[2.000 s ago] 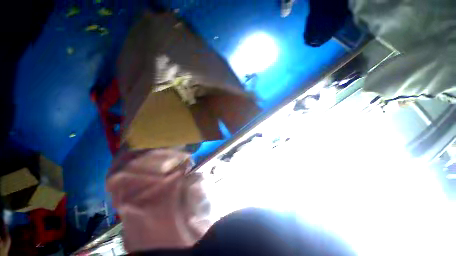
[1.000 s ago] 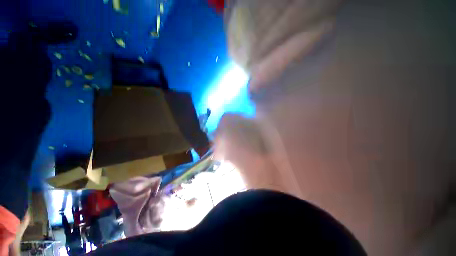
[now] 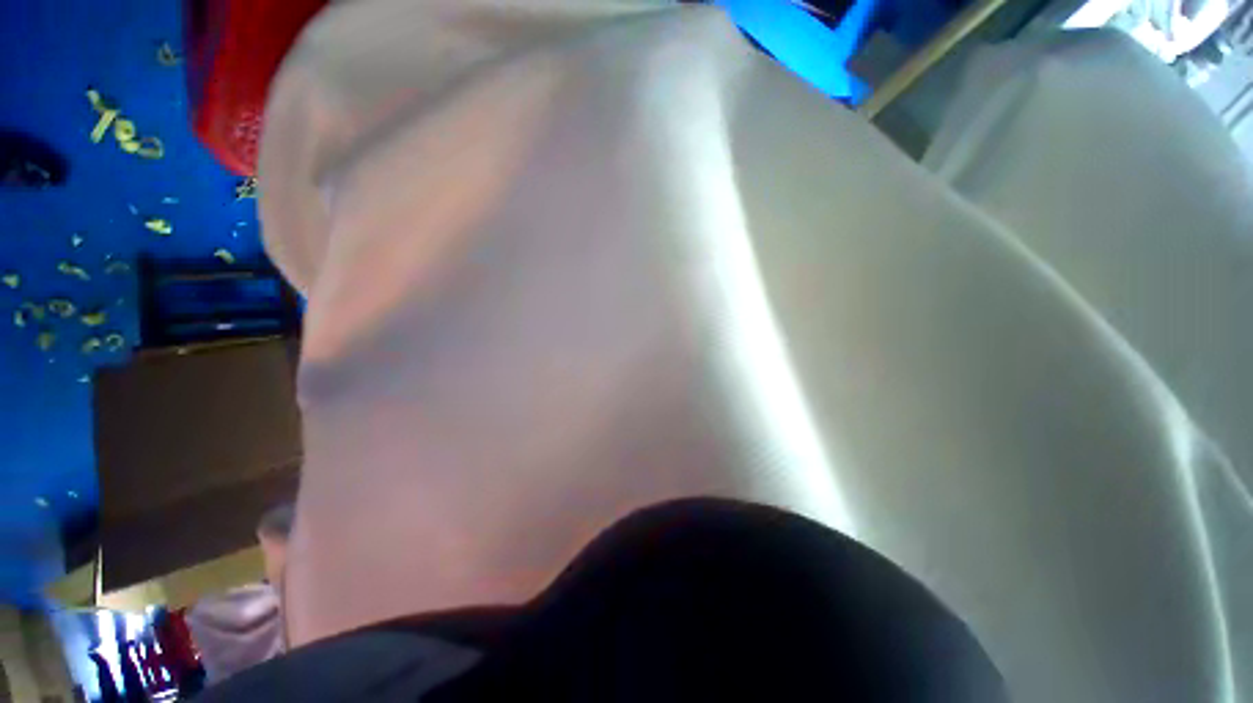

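Note:
A large pale pinkish-grey garment (image 3: 550, 316) fills the middle and right of the view, very close to the camera. It appears to be worn by a person whose face is not in view. A black rounded shape (image 3: 742, 604) covers the bottom middle, and I cannot tell what it is. Neither of my hands can be seen. A small patch of skin (image 3: 275, 549) shows at the garment's left edge, and I cannot tell whose it is.
A brown cardboard box (image 3: 193, 453) stands at the left on the blue floor (image 3: 83, 289), which has scattered yellowish scraps (image 3: 124, 135). A red item (image 3: 254, 83) shows at the top left. A bench edge (image 3: 941, 55) and bright clutter (image 3: 1182, 25) show at the top right.
The pale garment has come in from the right and now covers most of the view. The glaring bench top is hidden, and the cardboard box has shifted to the left.

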